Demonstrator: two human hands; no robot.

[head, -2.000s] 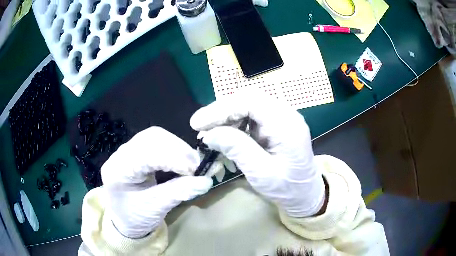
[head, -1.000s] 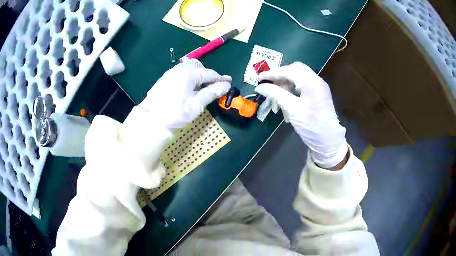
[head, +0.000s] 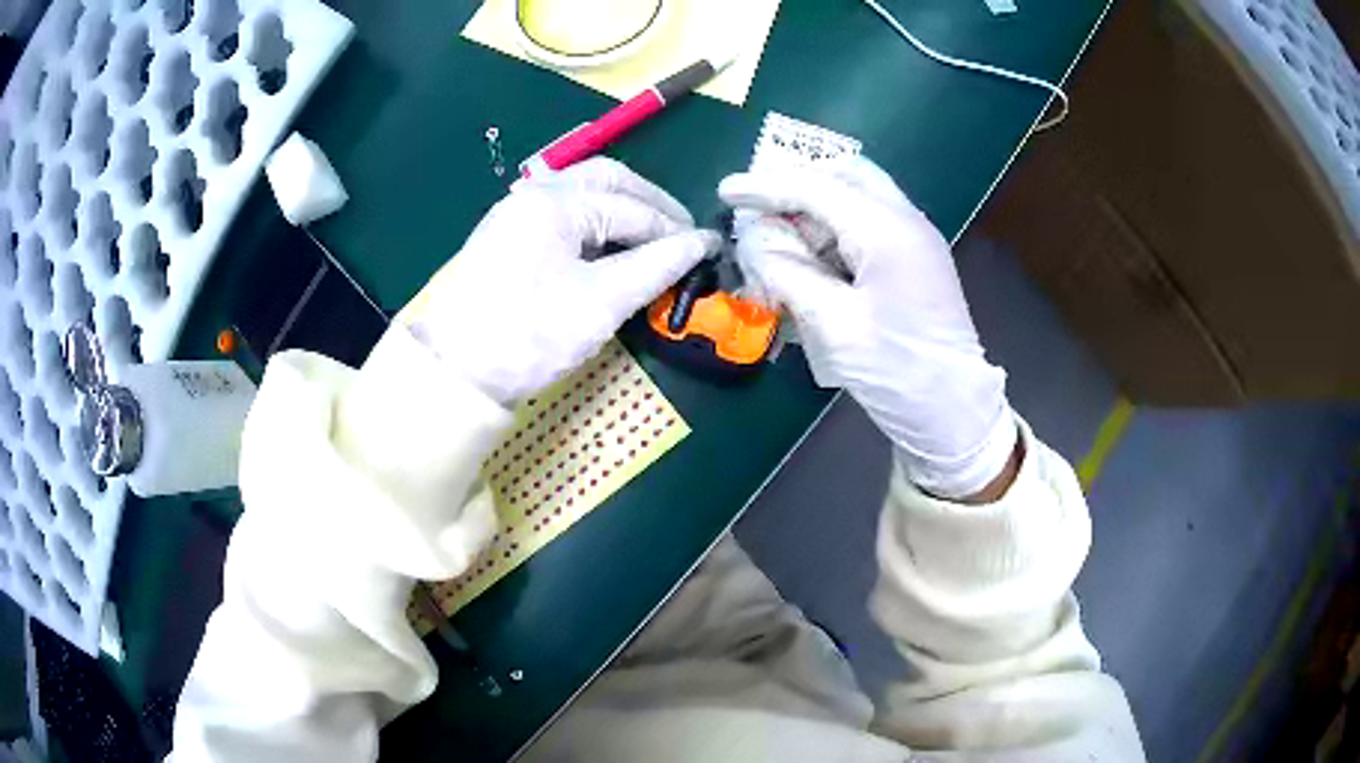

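My left hand (head: 552, 276), in a white glove, pinches a small black moulded part (head: 691, 295) by its upper end, just above the orange-and-black tool (head: 731, 325). My right hand (head: 865, 291), also white-gloved, has its fingertips close to the left ones and pinches a small dark piece (head: 725, 239); its shape is mostly hidden by the fingers. A whitish scrap shows under the right hand. The white card (head: 798, 142) is partly covered by the right hand.
Left: white blister tray (head: 112, 224), pump bottle (head: 194, 425) and white block (head: 304, 181). The dot sheet (head: 582, 440) lies under my left forearm. Above are the pink pen-like tool (head: 612, 125), tape roll (head: 589, 57) and white cable (head: 962, 64). A cardboard box (head: 1148, 239) stands right.
The view has turned from the black parts to the bench's right side. Both hands have moved to the orange tool. Since one second ago, the right hand has moved left, to the left fingertips.
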